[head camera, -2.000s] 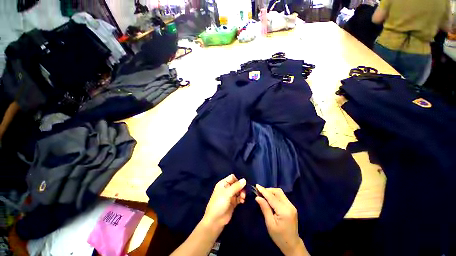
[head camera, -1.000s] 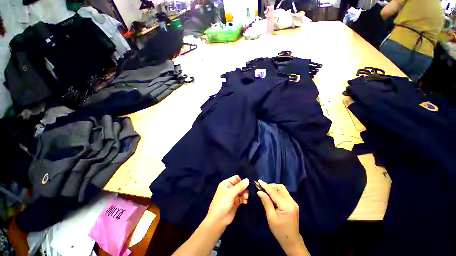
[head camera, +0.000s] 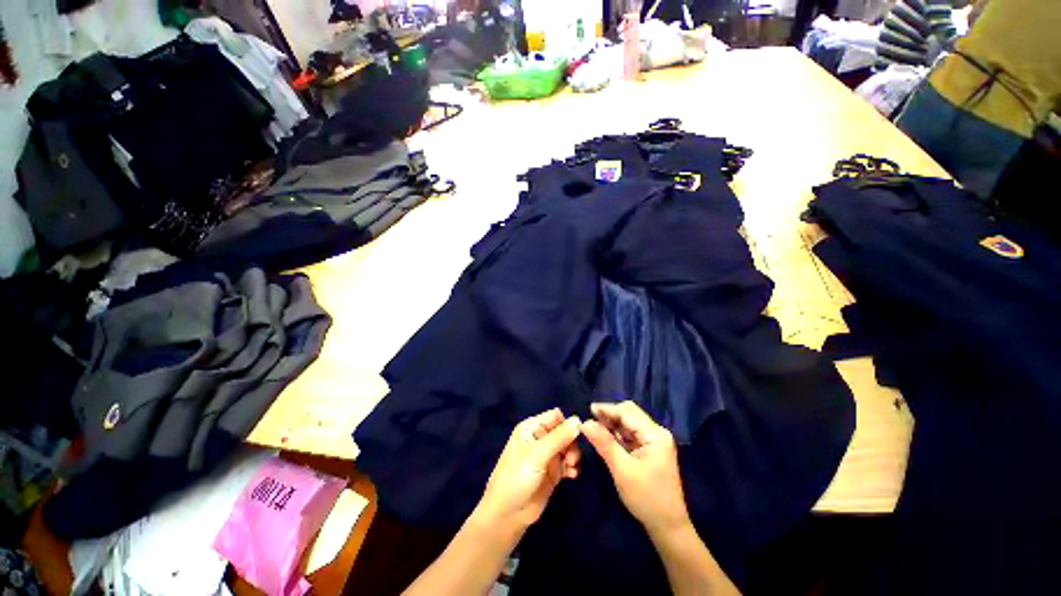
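A layered pile of navy pinafore dresses lies in front of me, necks away from me, with crest badges on the chest. The shinier blue lining shows in the opened skirt. My left hand and my right hand are raised at the near edge of the skirt, fingertips almost touching. Each has thumb and fingers pinched together. The dark cloth behind hides what lies between the fingertips. No snips can be made out in my right hand now.
A second navy pile lies at the right. Grey garments lie at the left, with a pink packet below them. A green basket stands at the far side of the table. Another person stands at the back right.
My right hand has come in against my left fingertips and turned; the small dark tool seen at its fingertips no longer shows. The person at the back right has shifted, and a striped sleeve shows there.
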